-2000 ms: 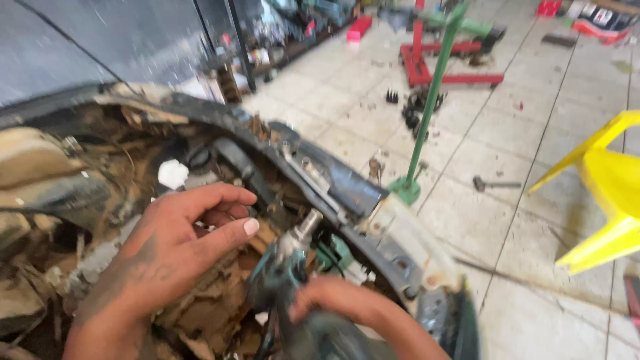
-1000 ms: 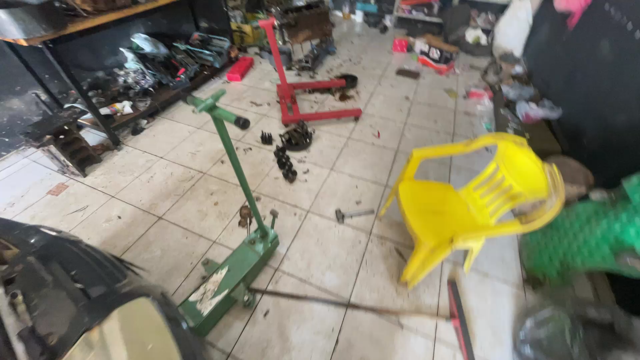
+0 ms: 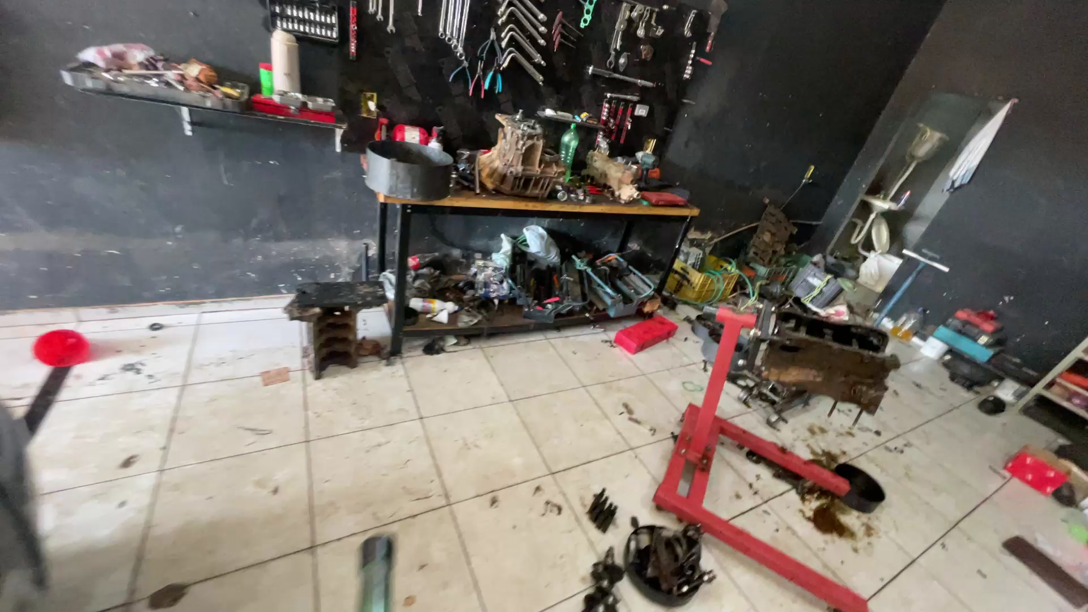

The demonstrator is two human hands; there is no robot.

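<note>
Neither my left hand nor my right hand is in the head view, so what they hold cannot be seen. Ahead stands a workbench [image 3: 544, 206] with a metal drum ring [image 3: 409, 170], a dirty gearbox housing [image 3: 517, 160] and a green bottle [image 3: 569, 151] on top. To its right a red engine stand [image 3: 705, 459] bears an engine block [image 3: 820, 361]. Wrenches [image 3: 520, 38] and pliers [image 3: 489, 68] hang on the dark wall above the bench.
On the tiled floor lie a round pan of metal parts [image 3: 667, 563], a crankshaft [image 3: 605, 582], a red case [image 3: 646, 334] and an oil stain [image 3: 829, 517]. An engine block [image 3: 334, 327] stands left of the bench. A green post [image 3: 376, 574] rises at the bottom edge.
The view has swung up from the vehicle's engine bay to the workbench and wall. Both hands, seen two seconds ago with a power tool, have left the view. The yellow chair is also out of view.
</note>
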